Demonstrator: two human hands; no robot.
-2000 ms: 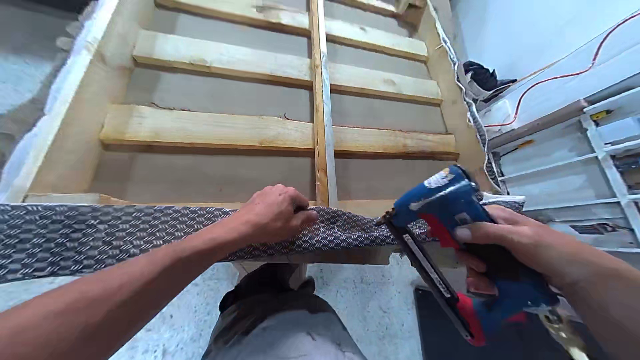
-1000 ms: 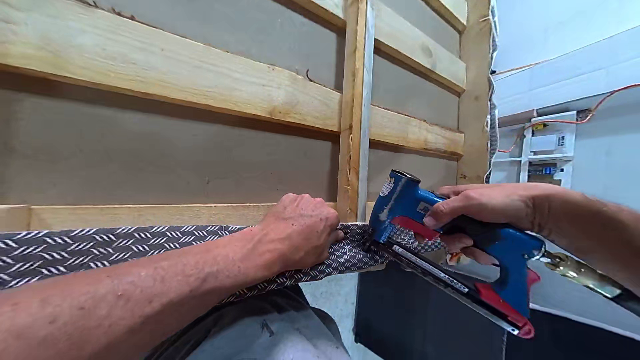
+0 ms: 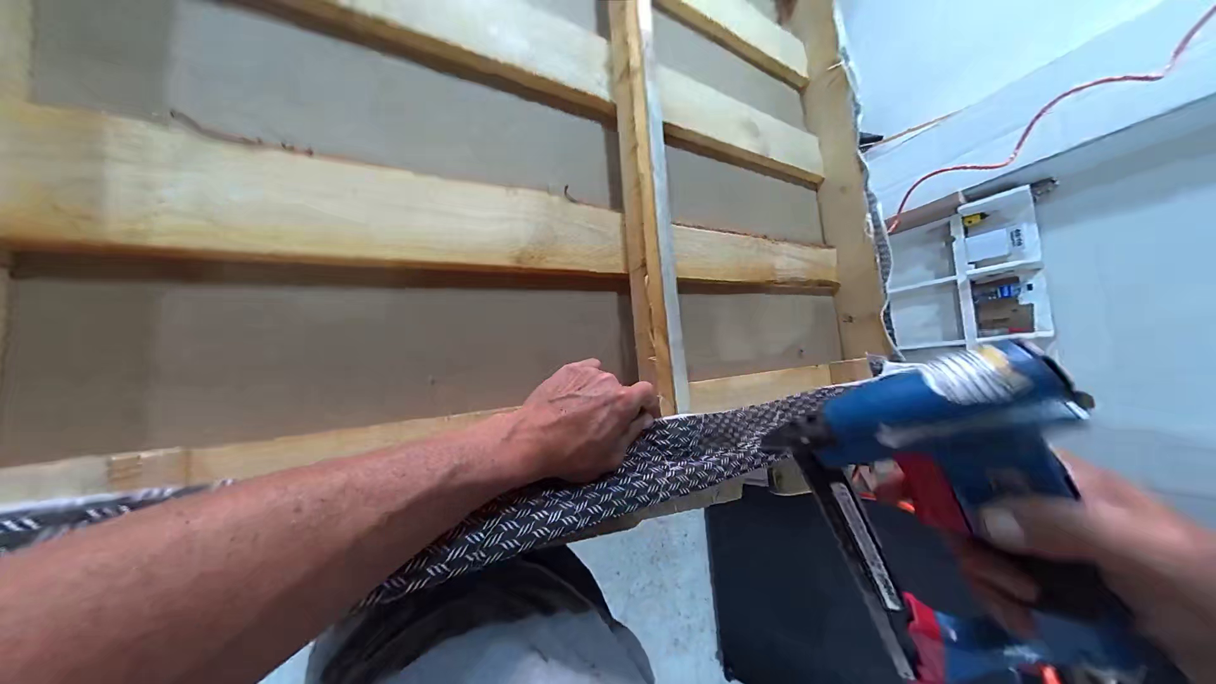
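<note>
My left hand grips the folded edge of a dark patterned fabric laid over the near rail of a wooden frame. The fingers are curled on the cloth just left of the upright centre slat. My right hand holds a blue and red pneumatic stapler by its handle, blurred. The stapler's nose is close to the fabric, right of my left hand; whether it touches cannot be told. Part of the left stretch of fabric is hidden behind my forearm.
Several slats cross the frame, with grey backing sheet behind them. A red air hose runs at the upper right. White shelves with small items stand beyond the right side. A black mat or panel is below the frame's near edge.
The stapler was at the fabric close beside my left hand one second ago; it has since moved right, away from that hand. My left hand stays on the fabric near the centre slat.
</note>
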